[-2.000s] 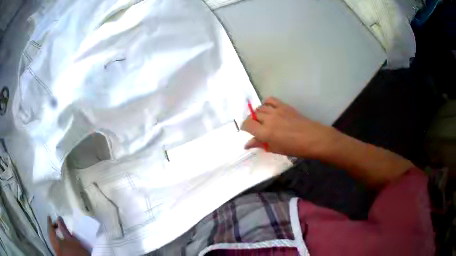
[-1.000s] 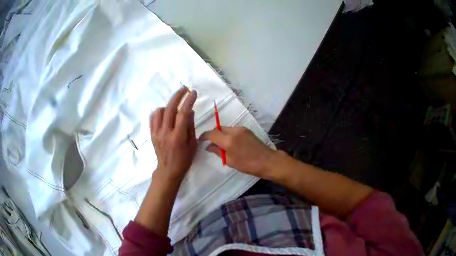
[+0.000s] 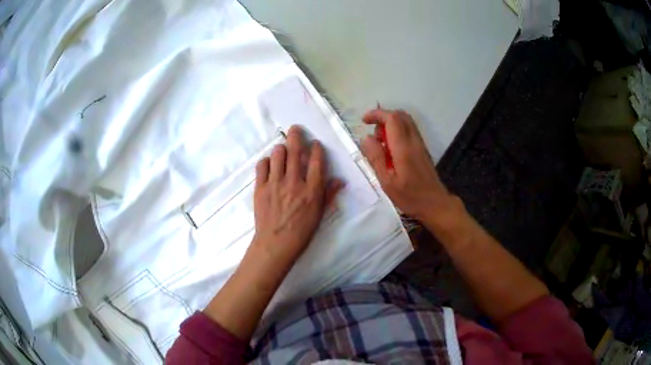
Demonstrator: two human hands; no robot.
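Observation:
A large white garment piece with dark stitching lies in front of me. A white card template lies on it along its frayed right edge. My left hand is flat on the card and cloth, fingers slightly spread, beside the right end of a welt pocket. My right hand holds a red marking pen upright, just right of the card and the raw edge. Whether the pen tip touches anything cannot be told.
The pale table shows beyond the raw edge. An armhole and a stitched pocket corner are at lower left. Dark floor and scattered scraps are at right. White cloth hangs at the table's upper right corner.
My left hand came in from the lower left and now presses on the card, which shows along the edge. My right hand moved right and away with the pen. The garment has shifted and turned.

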